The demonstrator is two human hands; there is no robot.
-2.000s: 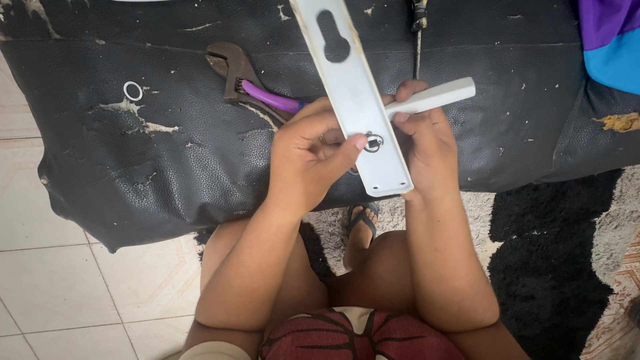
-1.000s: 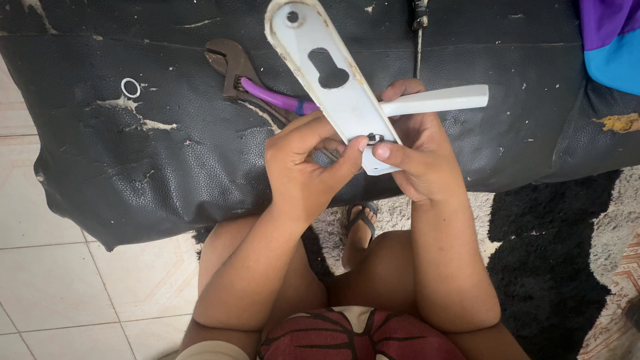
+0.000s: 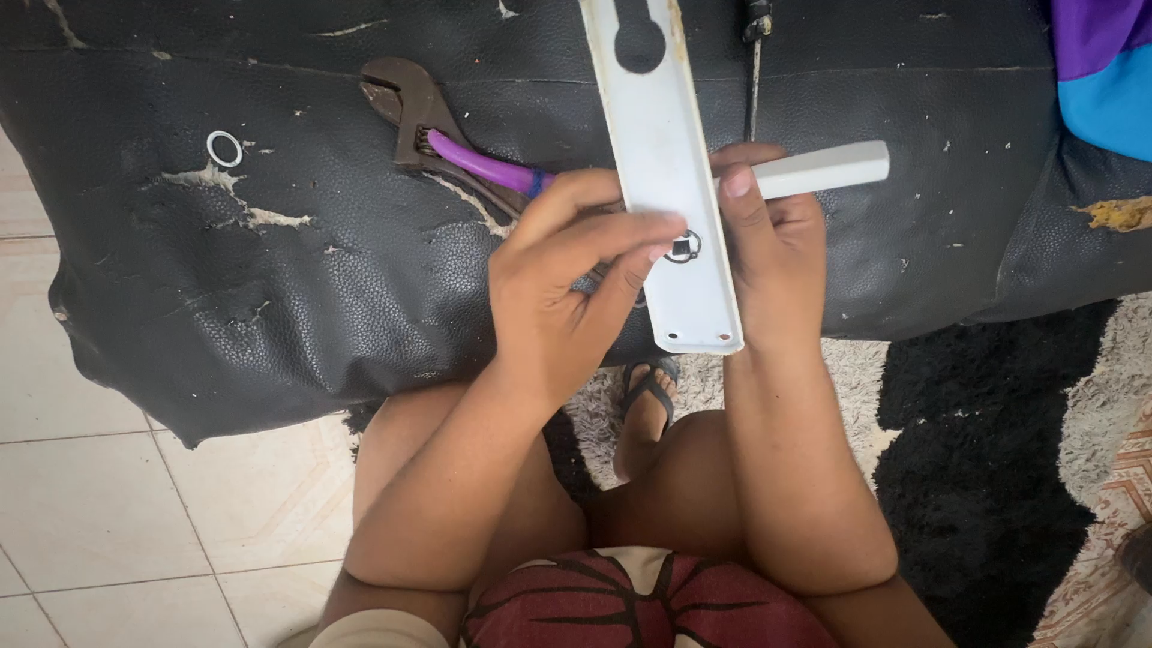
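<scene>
A white door handle backplate [image 3: 670, 153], its hollow back toward me, stands nearly upright between my hands, with a keyhole cutout near the top of the view. The white lever handle [image 3: 823, 171] sticks out to the right from behind it. My right hand [image 3: 774, 243] grips the lever and the plate's right side. Thumb and index fingertip of my left hand [image 3: 576, 270] pinch at a dark retaining ring [image 3: 683, 247] around the square spindle hole; whether they grip the ring itself I cannot tell. The left hand's other fingers are partly hidden behind the plate.
Torn black leather upholstery [image 3: 270, 288] lies under the work. On it are an adjustable wrench [image 3: 423, 112], purple-handled pliers [image 3: 486, 166], a white ring [image 3: 224, 148] and a thin-shafted tool [image 3: 754, 72]. Purple and blue cloth [image 3: 1102, 81] lies at the upper right.
The backplate and lever have shifted and turned in my hands since one second ago. My right thumb has moved from near the spindle hole up to the lever, while my left fingertips stay by the ring.
</scene>
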